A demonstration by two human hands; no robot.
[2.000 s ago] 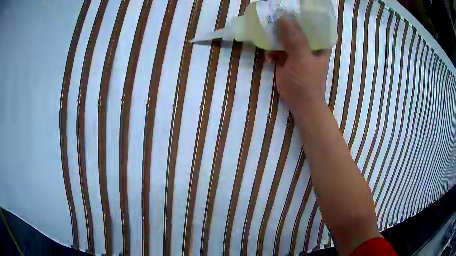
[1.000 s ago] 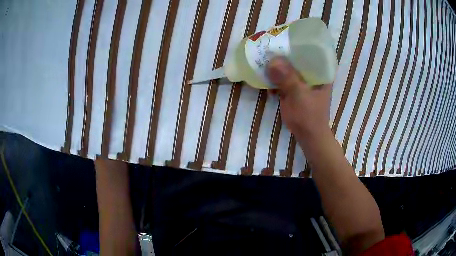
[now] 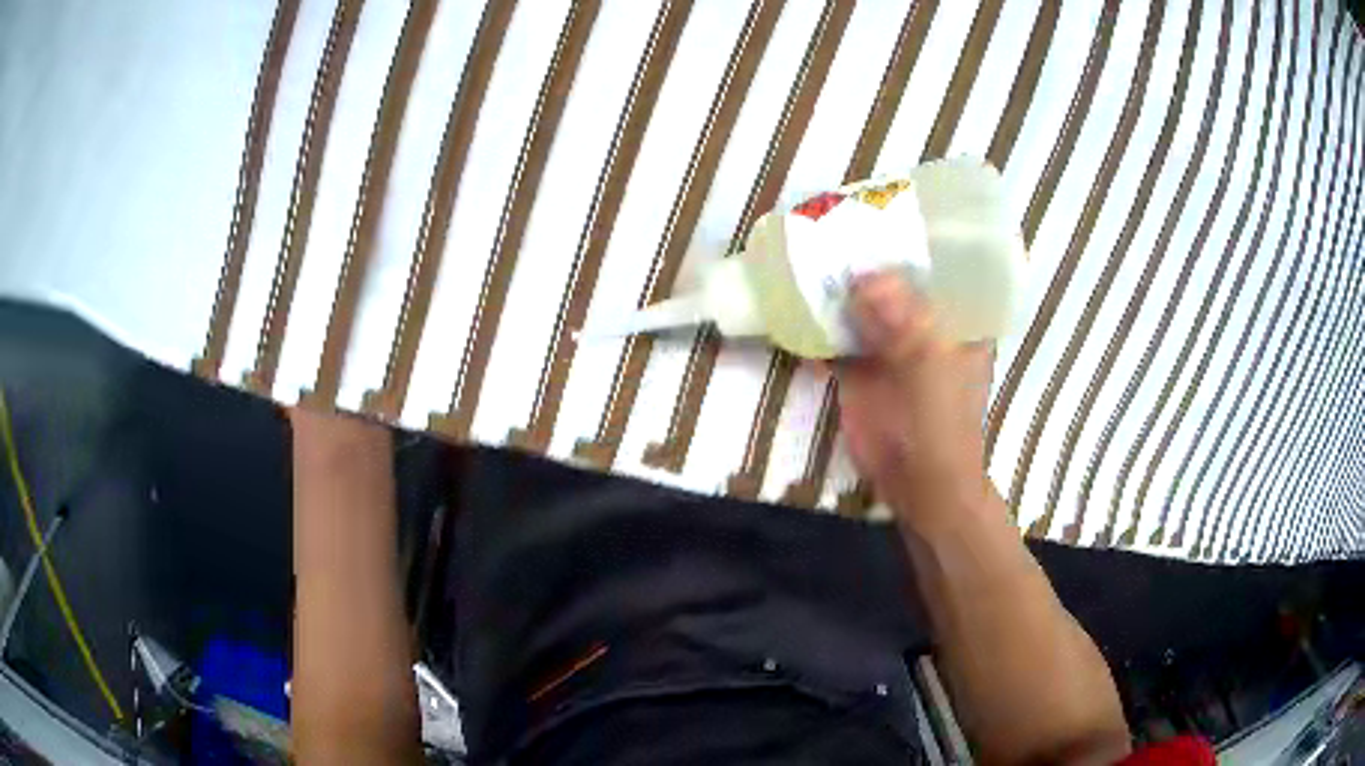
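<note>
My right hand (image 3: 910, 397) grips a translucent pale yellow glue bottle (image 3: 966, 247) with a red, yellow and white label. The bottle lies sideways, and its long white nozzle points left with the tip at one of the brown strap strips (image 3: 514, 225). The strips run in parallel rows on the white cover sheet (image 3: 135, 165), with small wider steps at their near ends. My left forearm shows at the lower left and reaches the near table edge. My left hand cannot be made out there, so its fingers and any hold are hidden.
The table's near edge curves across the middle, with dark clothing below it. Dark floor with a yellow line (image 3: 57, 584), a blue object (image 3: 240, 696) and metal parts show at the lower left. A red sleeve (image 3: 1175, 753) shows at the bottom right.
The bottle and my right hand have moved along the strips towards the near edge. The view has tilted down, showing the strip ends, and my left forearm has come into view since the oldest frame.
</note>
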